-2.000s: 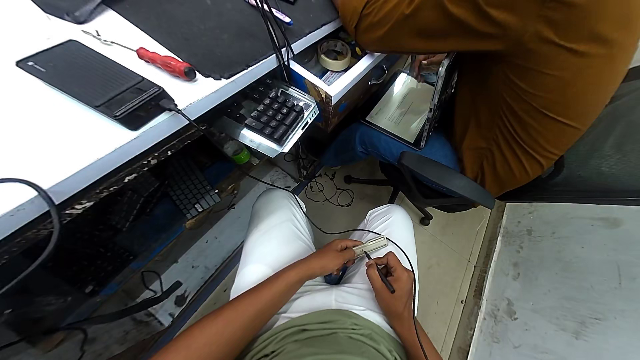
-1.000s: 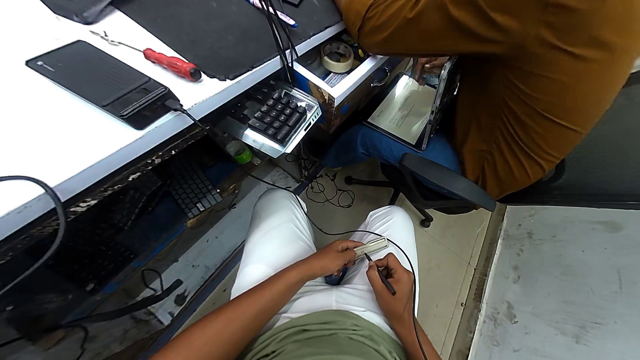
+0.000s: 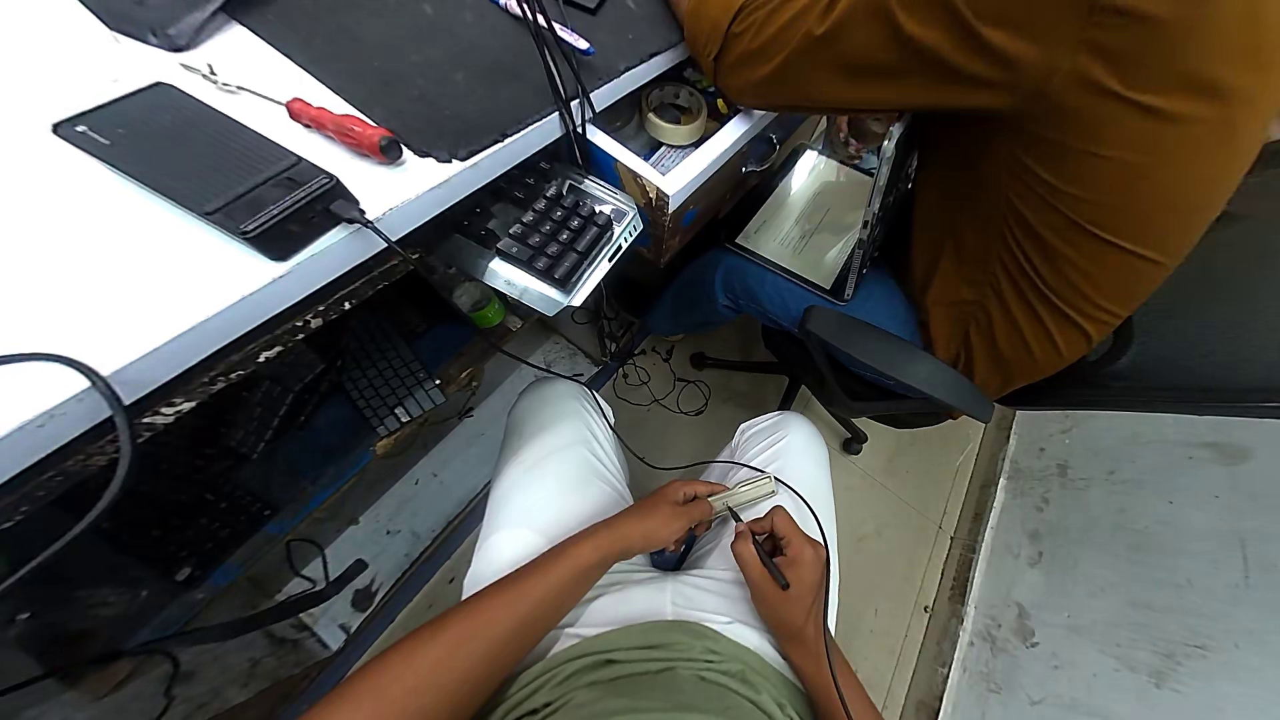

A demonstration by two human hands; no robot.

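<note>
Over my lap, my left hand (image 3: 672,517) holds one end of a small pale rectangular piece (image 3: 745,494), whose kind I cannot tell. My right hand (image 3: 785,570) grips a thin black pen-like tool (image 3: 762,556), its tip at the lower edge of the pale piece. A black cable (image 3: 640,455) runs from a flat black device (image 3: 200,165) on the white desk, across my knees and down past my right hand. Between my thighs, just below my left hand, is a dark blue object (image 3: 672,553), partly hidden.
On the desk lies a red-handled screwdriver (image 3: 343,130). A keyboard (image 3: 560,238) juts out under the desk edge, beside an open drawer with a tape roll (image 3: 674,113). At the upper right, a person in a brown top (image 3: 1050,180) sits with a tablet-like screen (image 3: 808,215) on the lap.
</note>
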